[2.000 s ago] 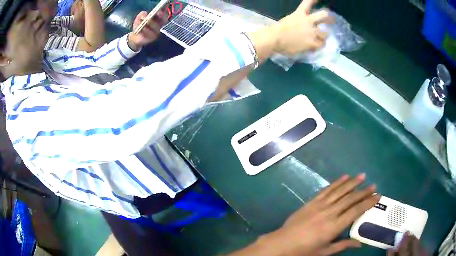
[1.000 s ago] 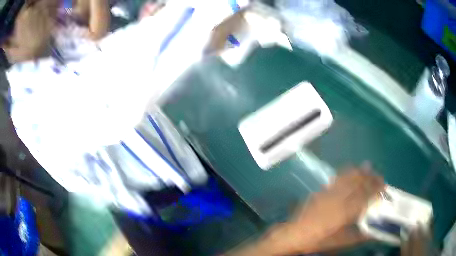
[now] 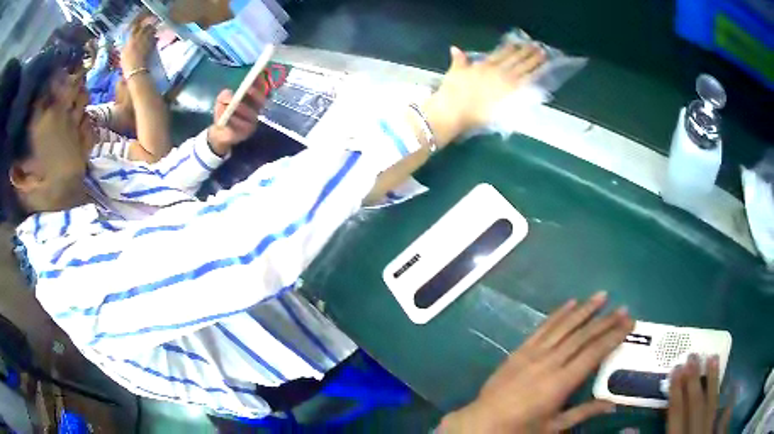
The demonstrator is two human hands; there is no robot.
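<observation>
A white front cover (image 3: 659, 341) with a dot grille, dark window and small black label lies on the green bench at lower right. My left hand (image 3: 556, 364) is open, fingers spread, at the cover's left end. My right hand (image 3: 698, 397), cut off by the bottom edge, presses on the cover's right part. A small pale bit of a white wad shows at its fingertips, mostly hidden. A second white cover (image 3: 458, 254) lies flat on the bench, left of and beyond my hands, with nobody touching it.
A co-worker in a blue-striped shirt (image 3: 229, 246) sits at left, holding a pale panel (image 3: 246, 85) and reaching to clear bags (image 3: 552, 72) on the rail (image 3: 594, 136). A pump bottle (image 3: 694, 153) stands at right. A blue bin (image 3: 730, 34) is at upper right.
The view has shifted and sharpened. My left hand has spread again at the cover's end; my right fingers now lie further onto the cover. The co-worker's arm extends again over the bags.
</observation>
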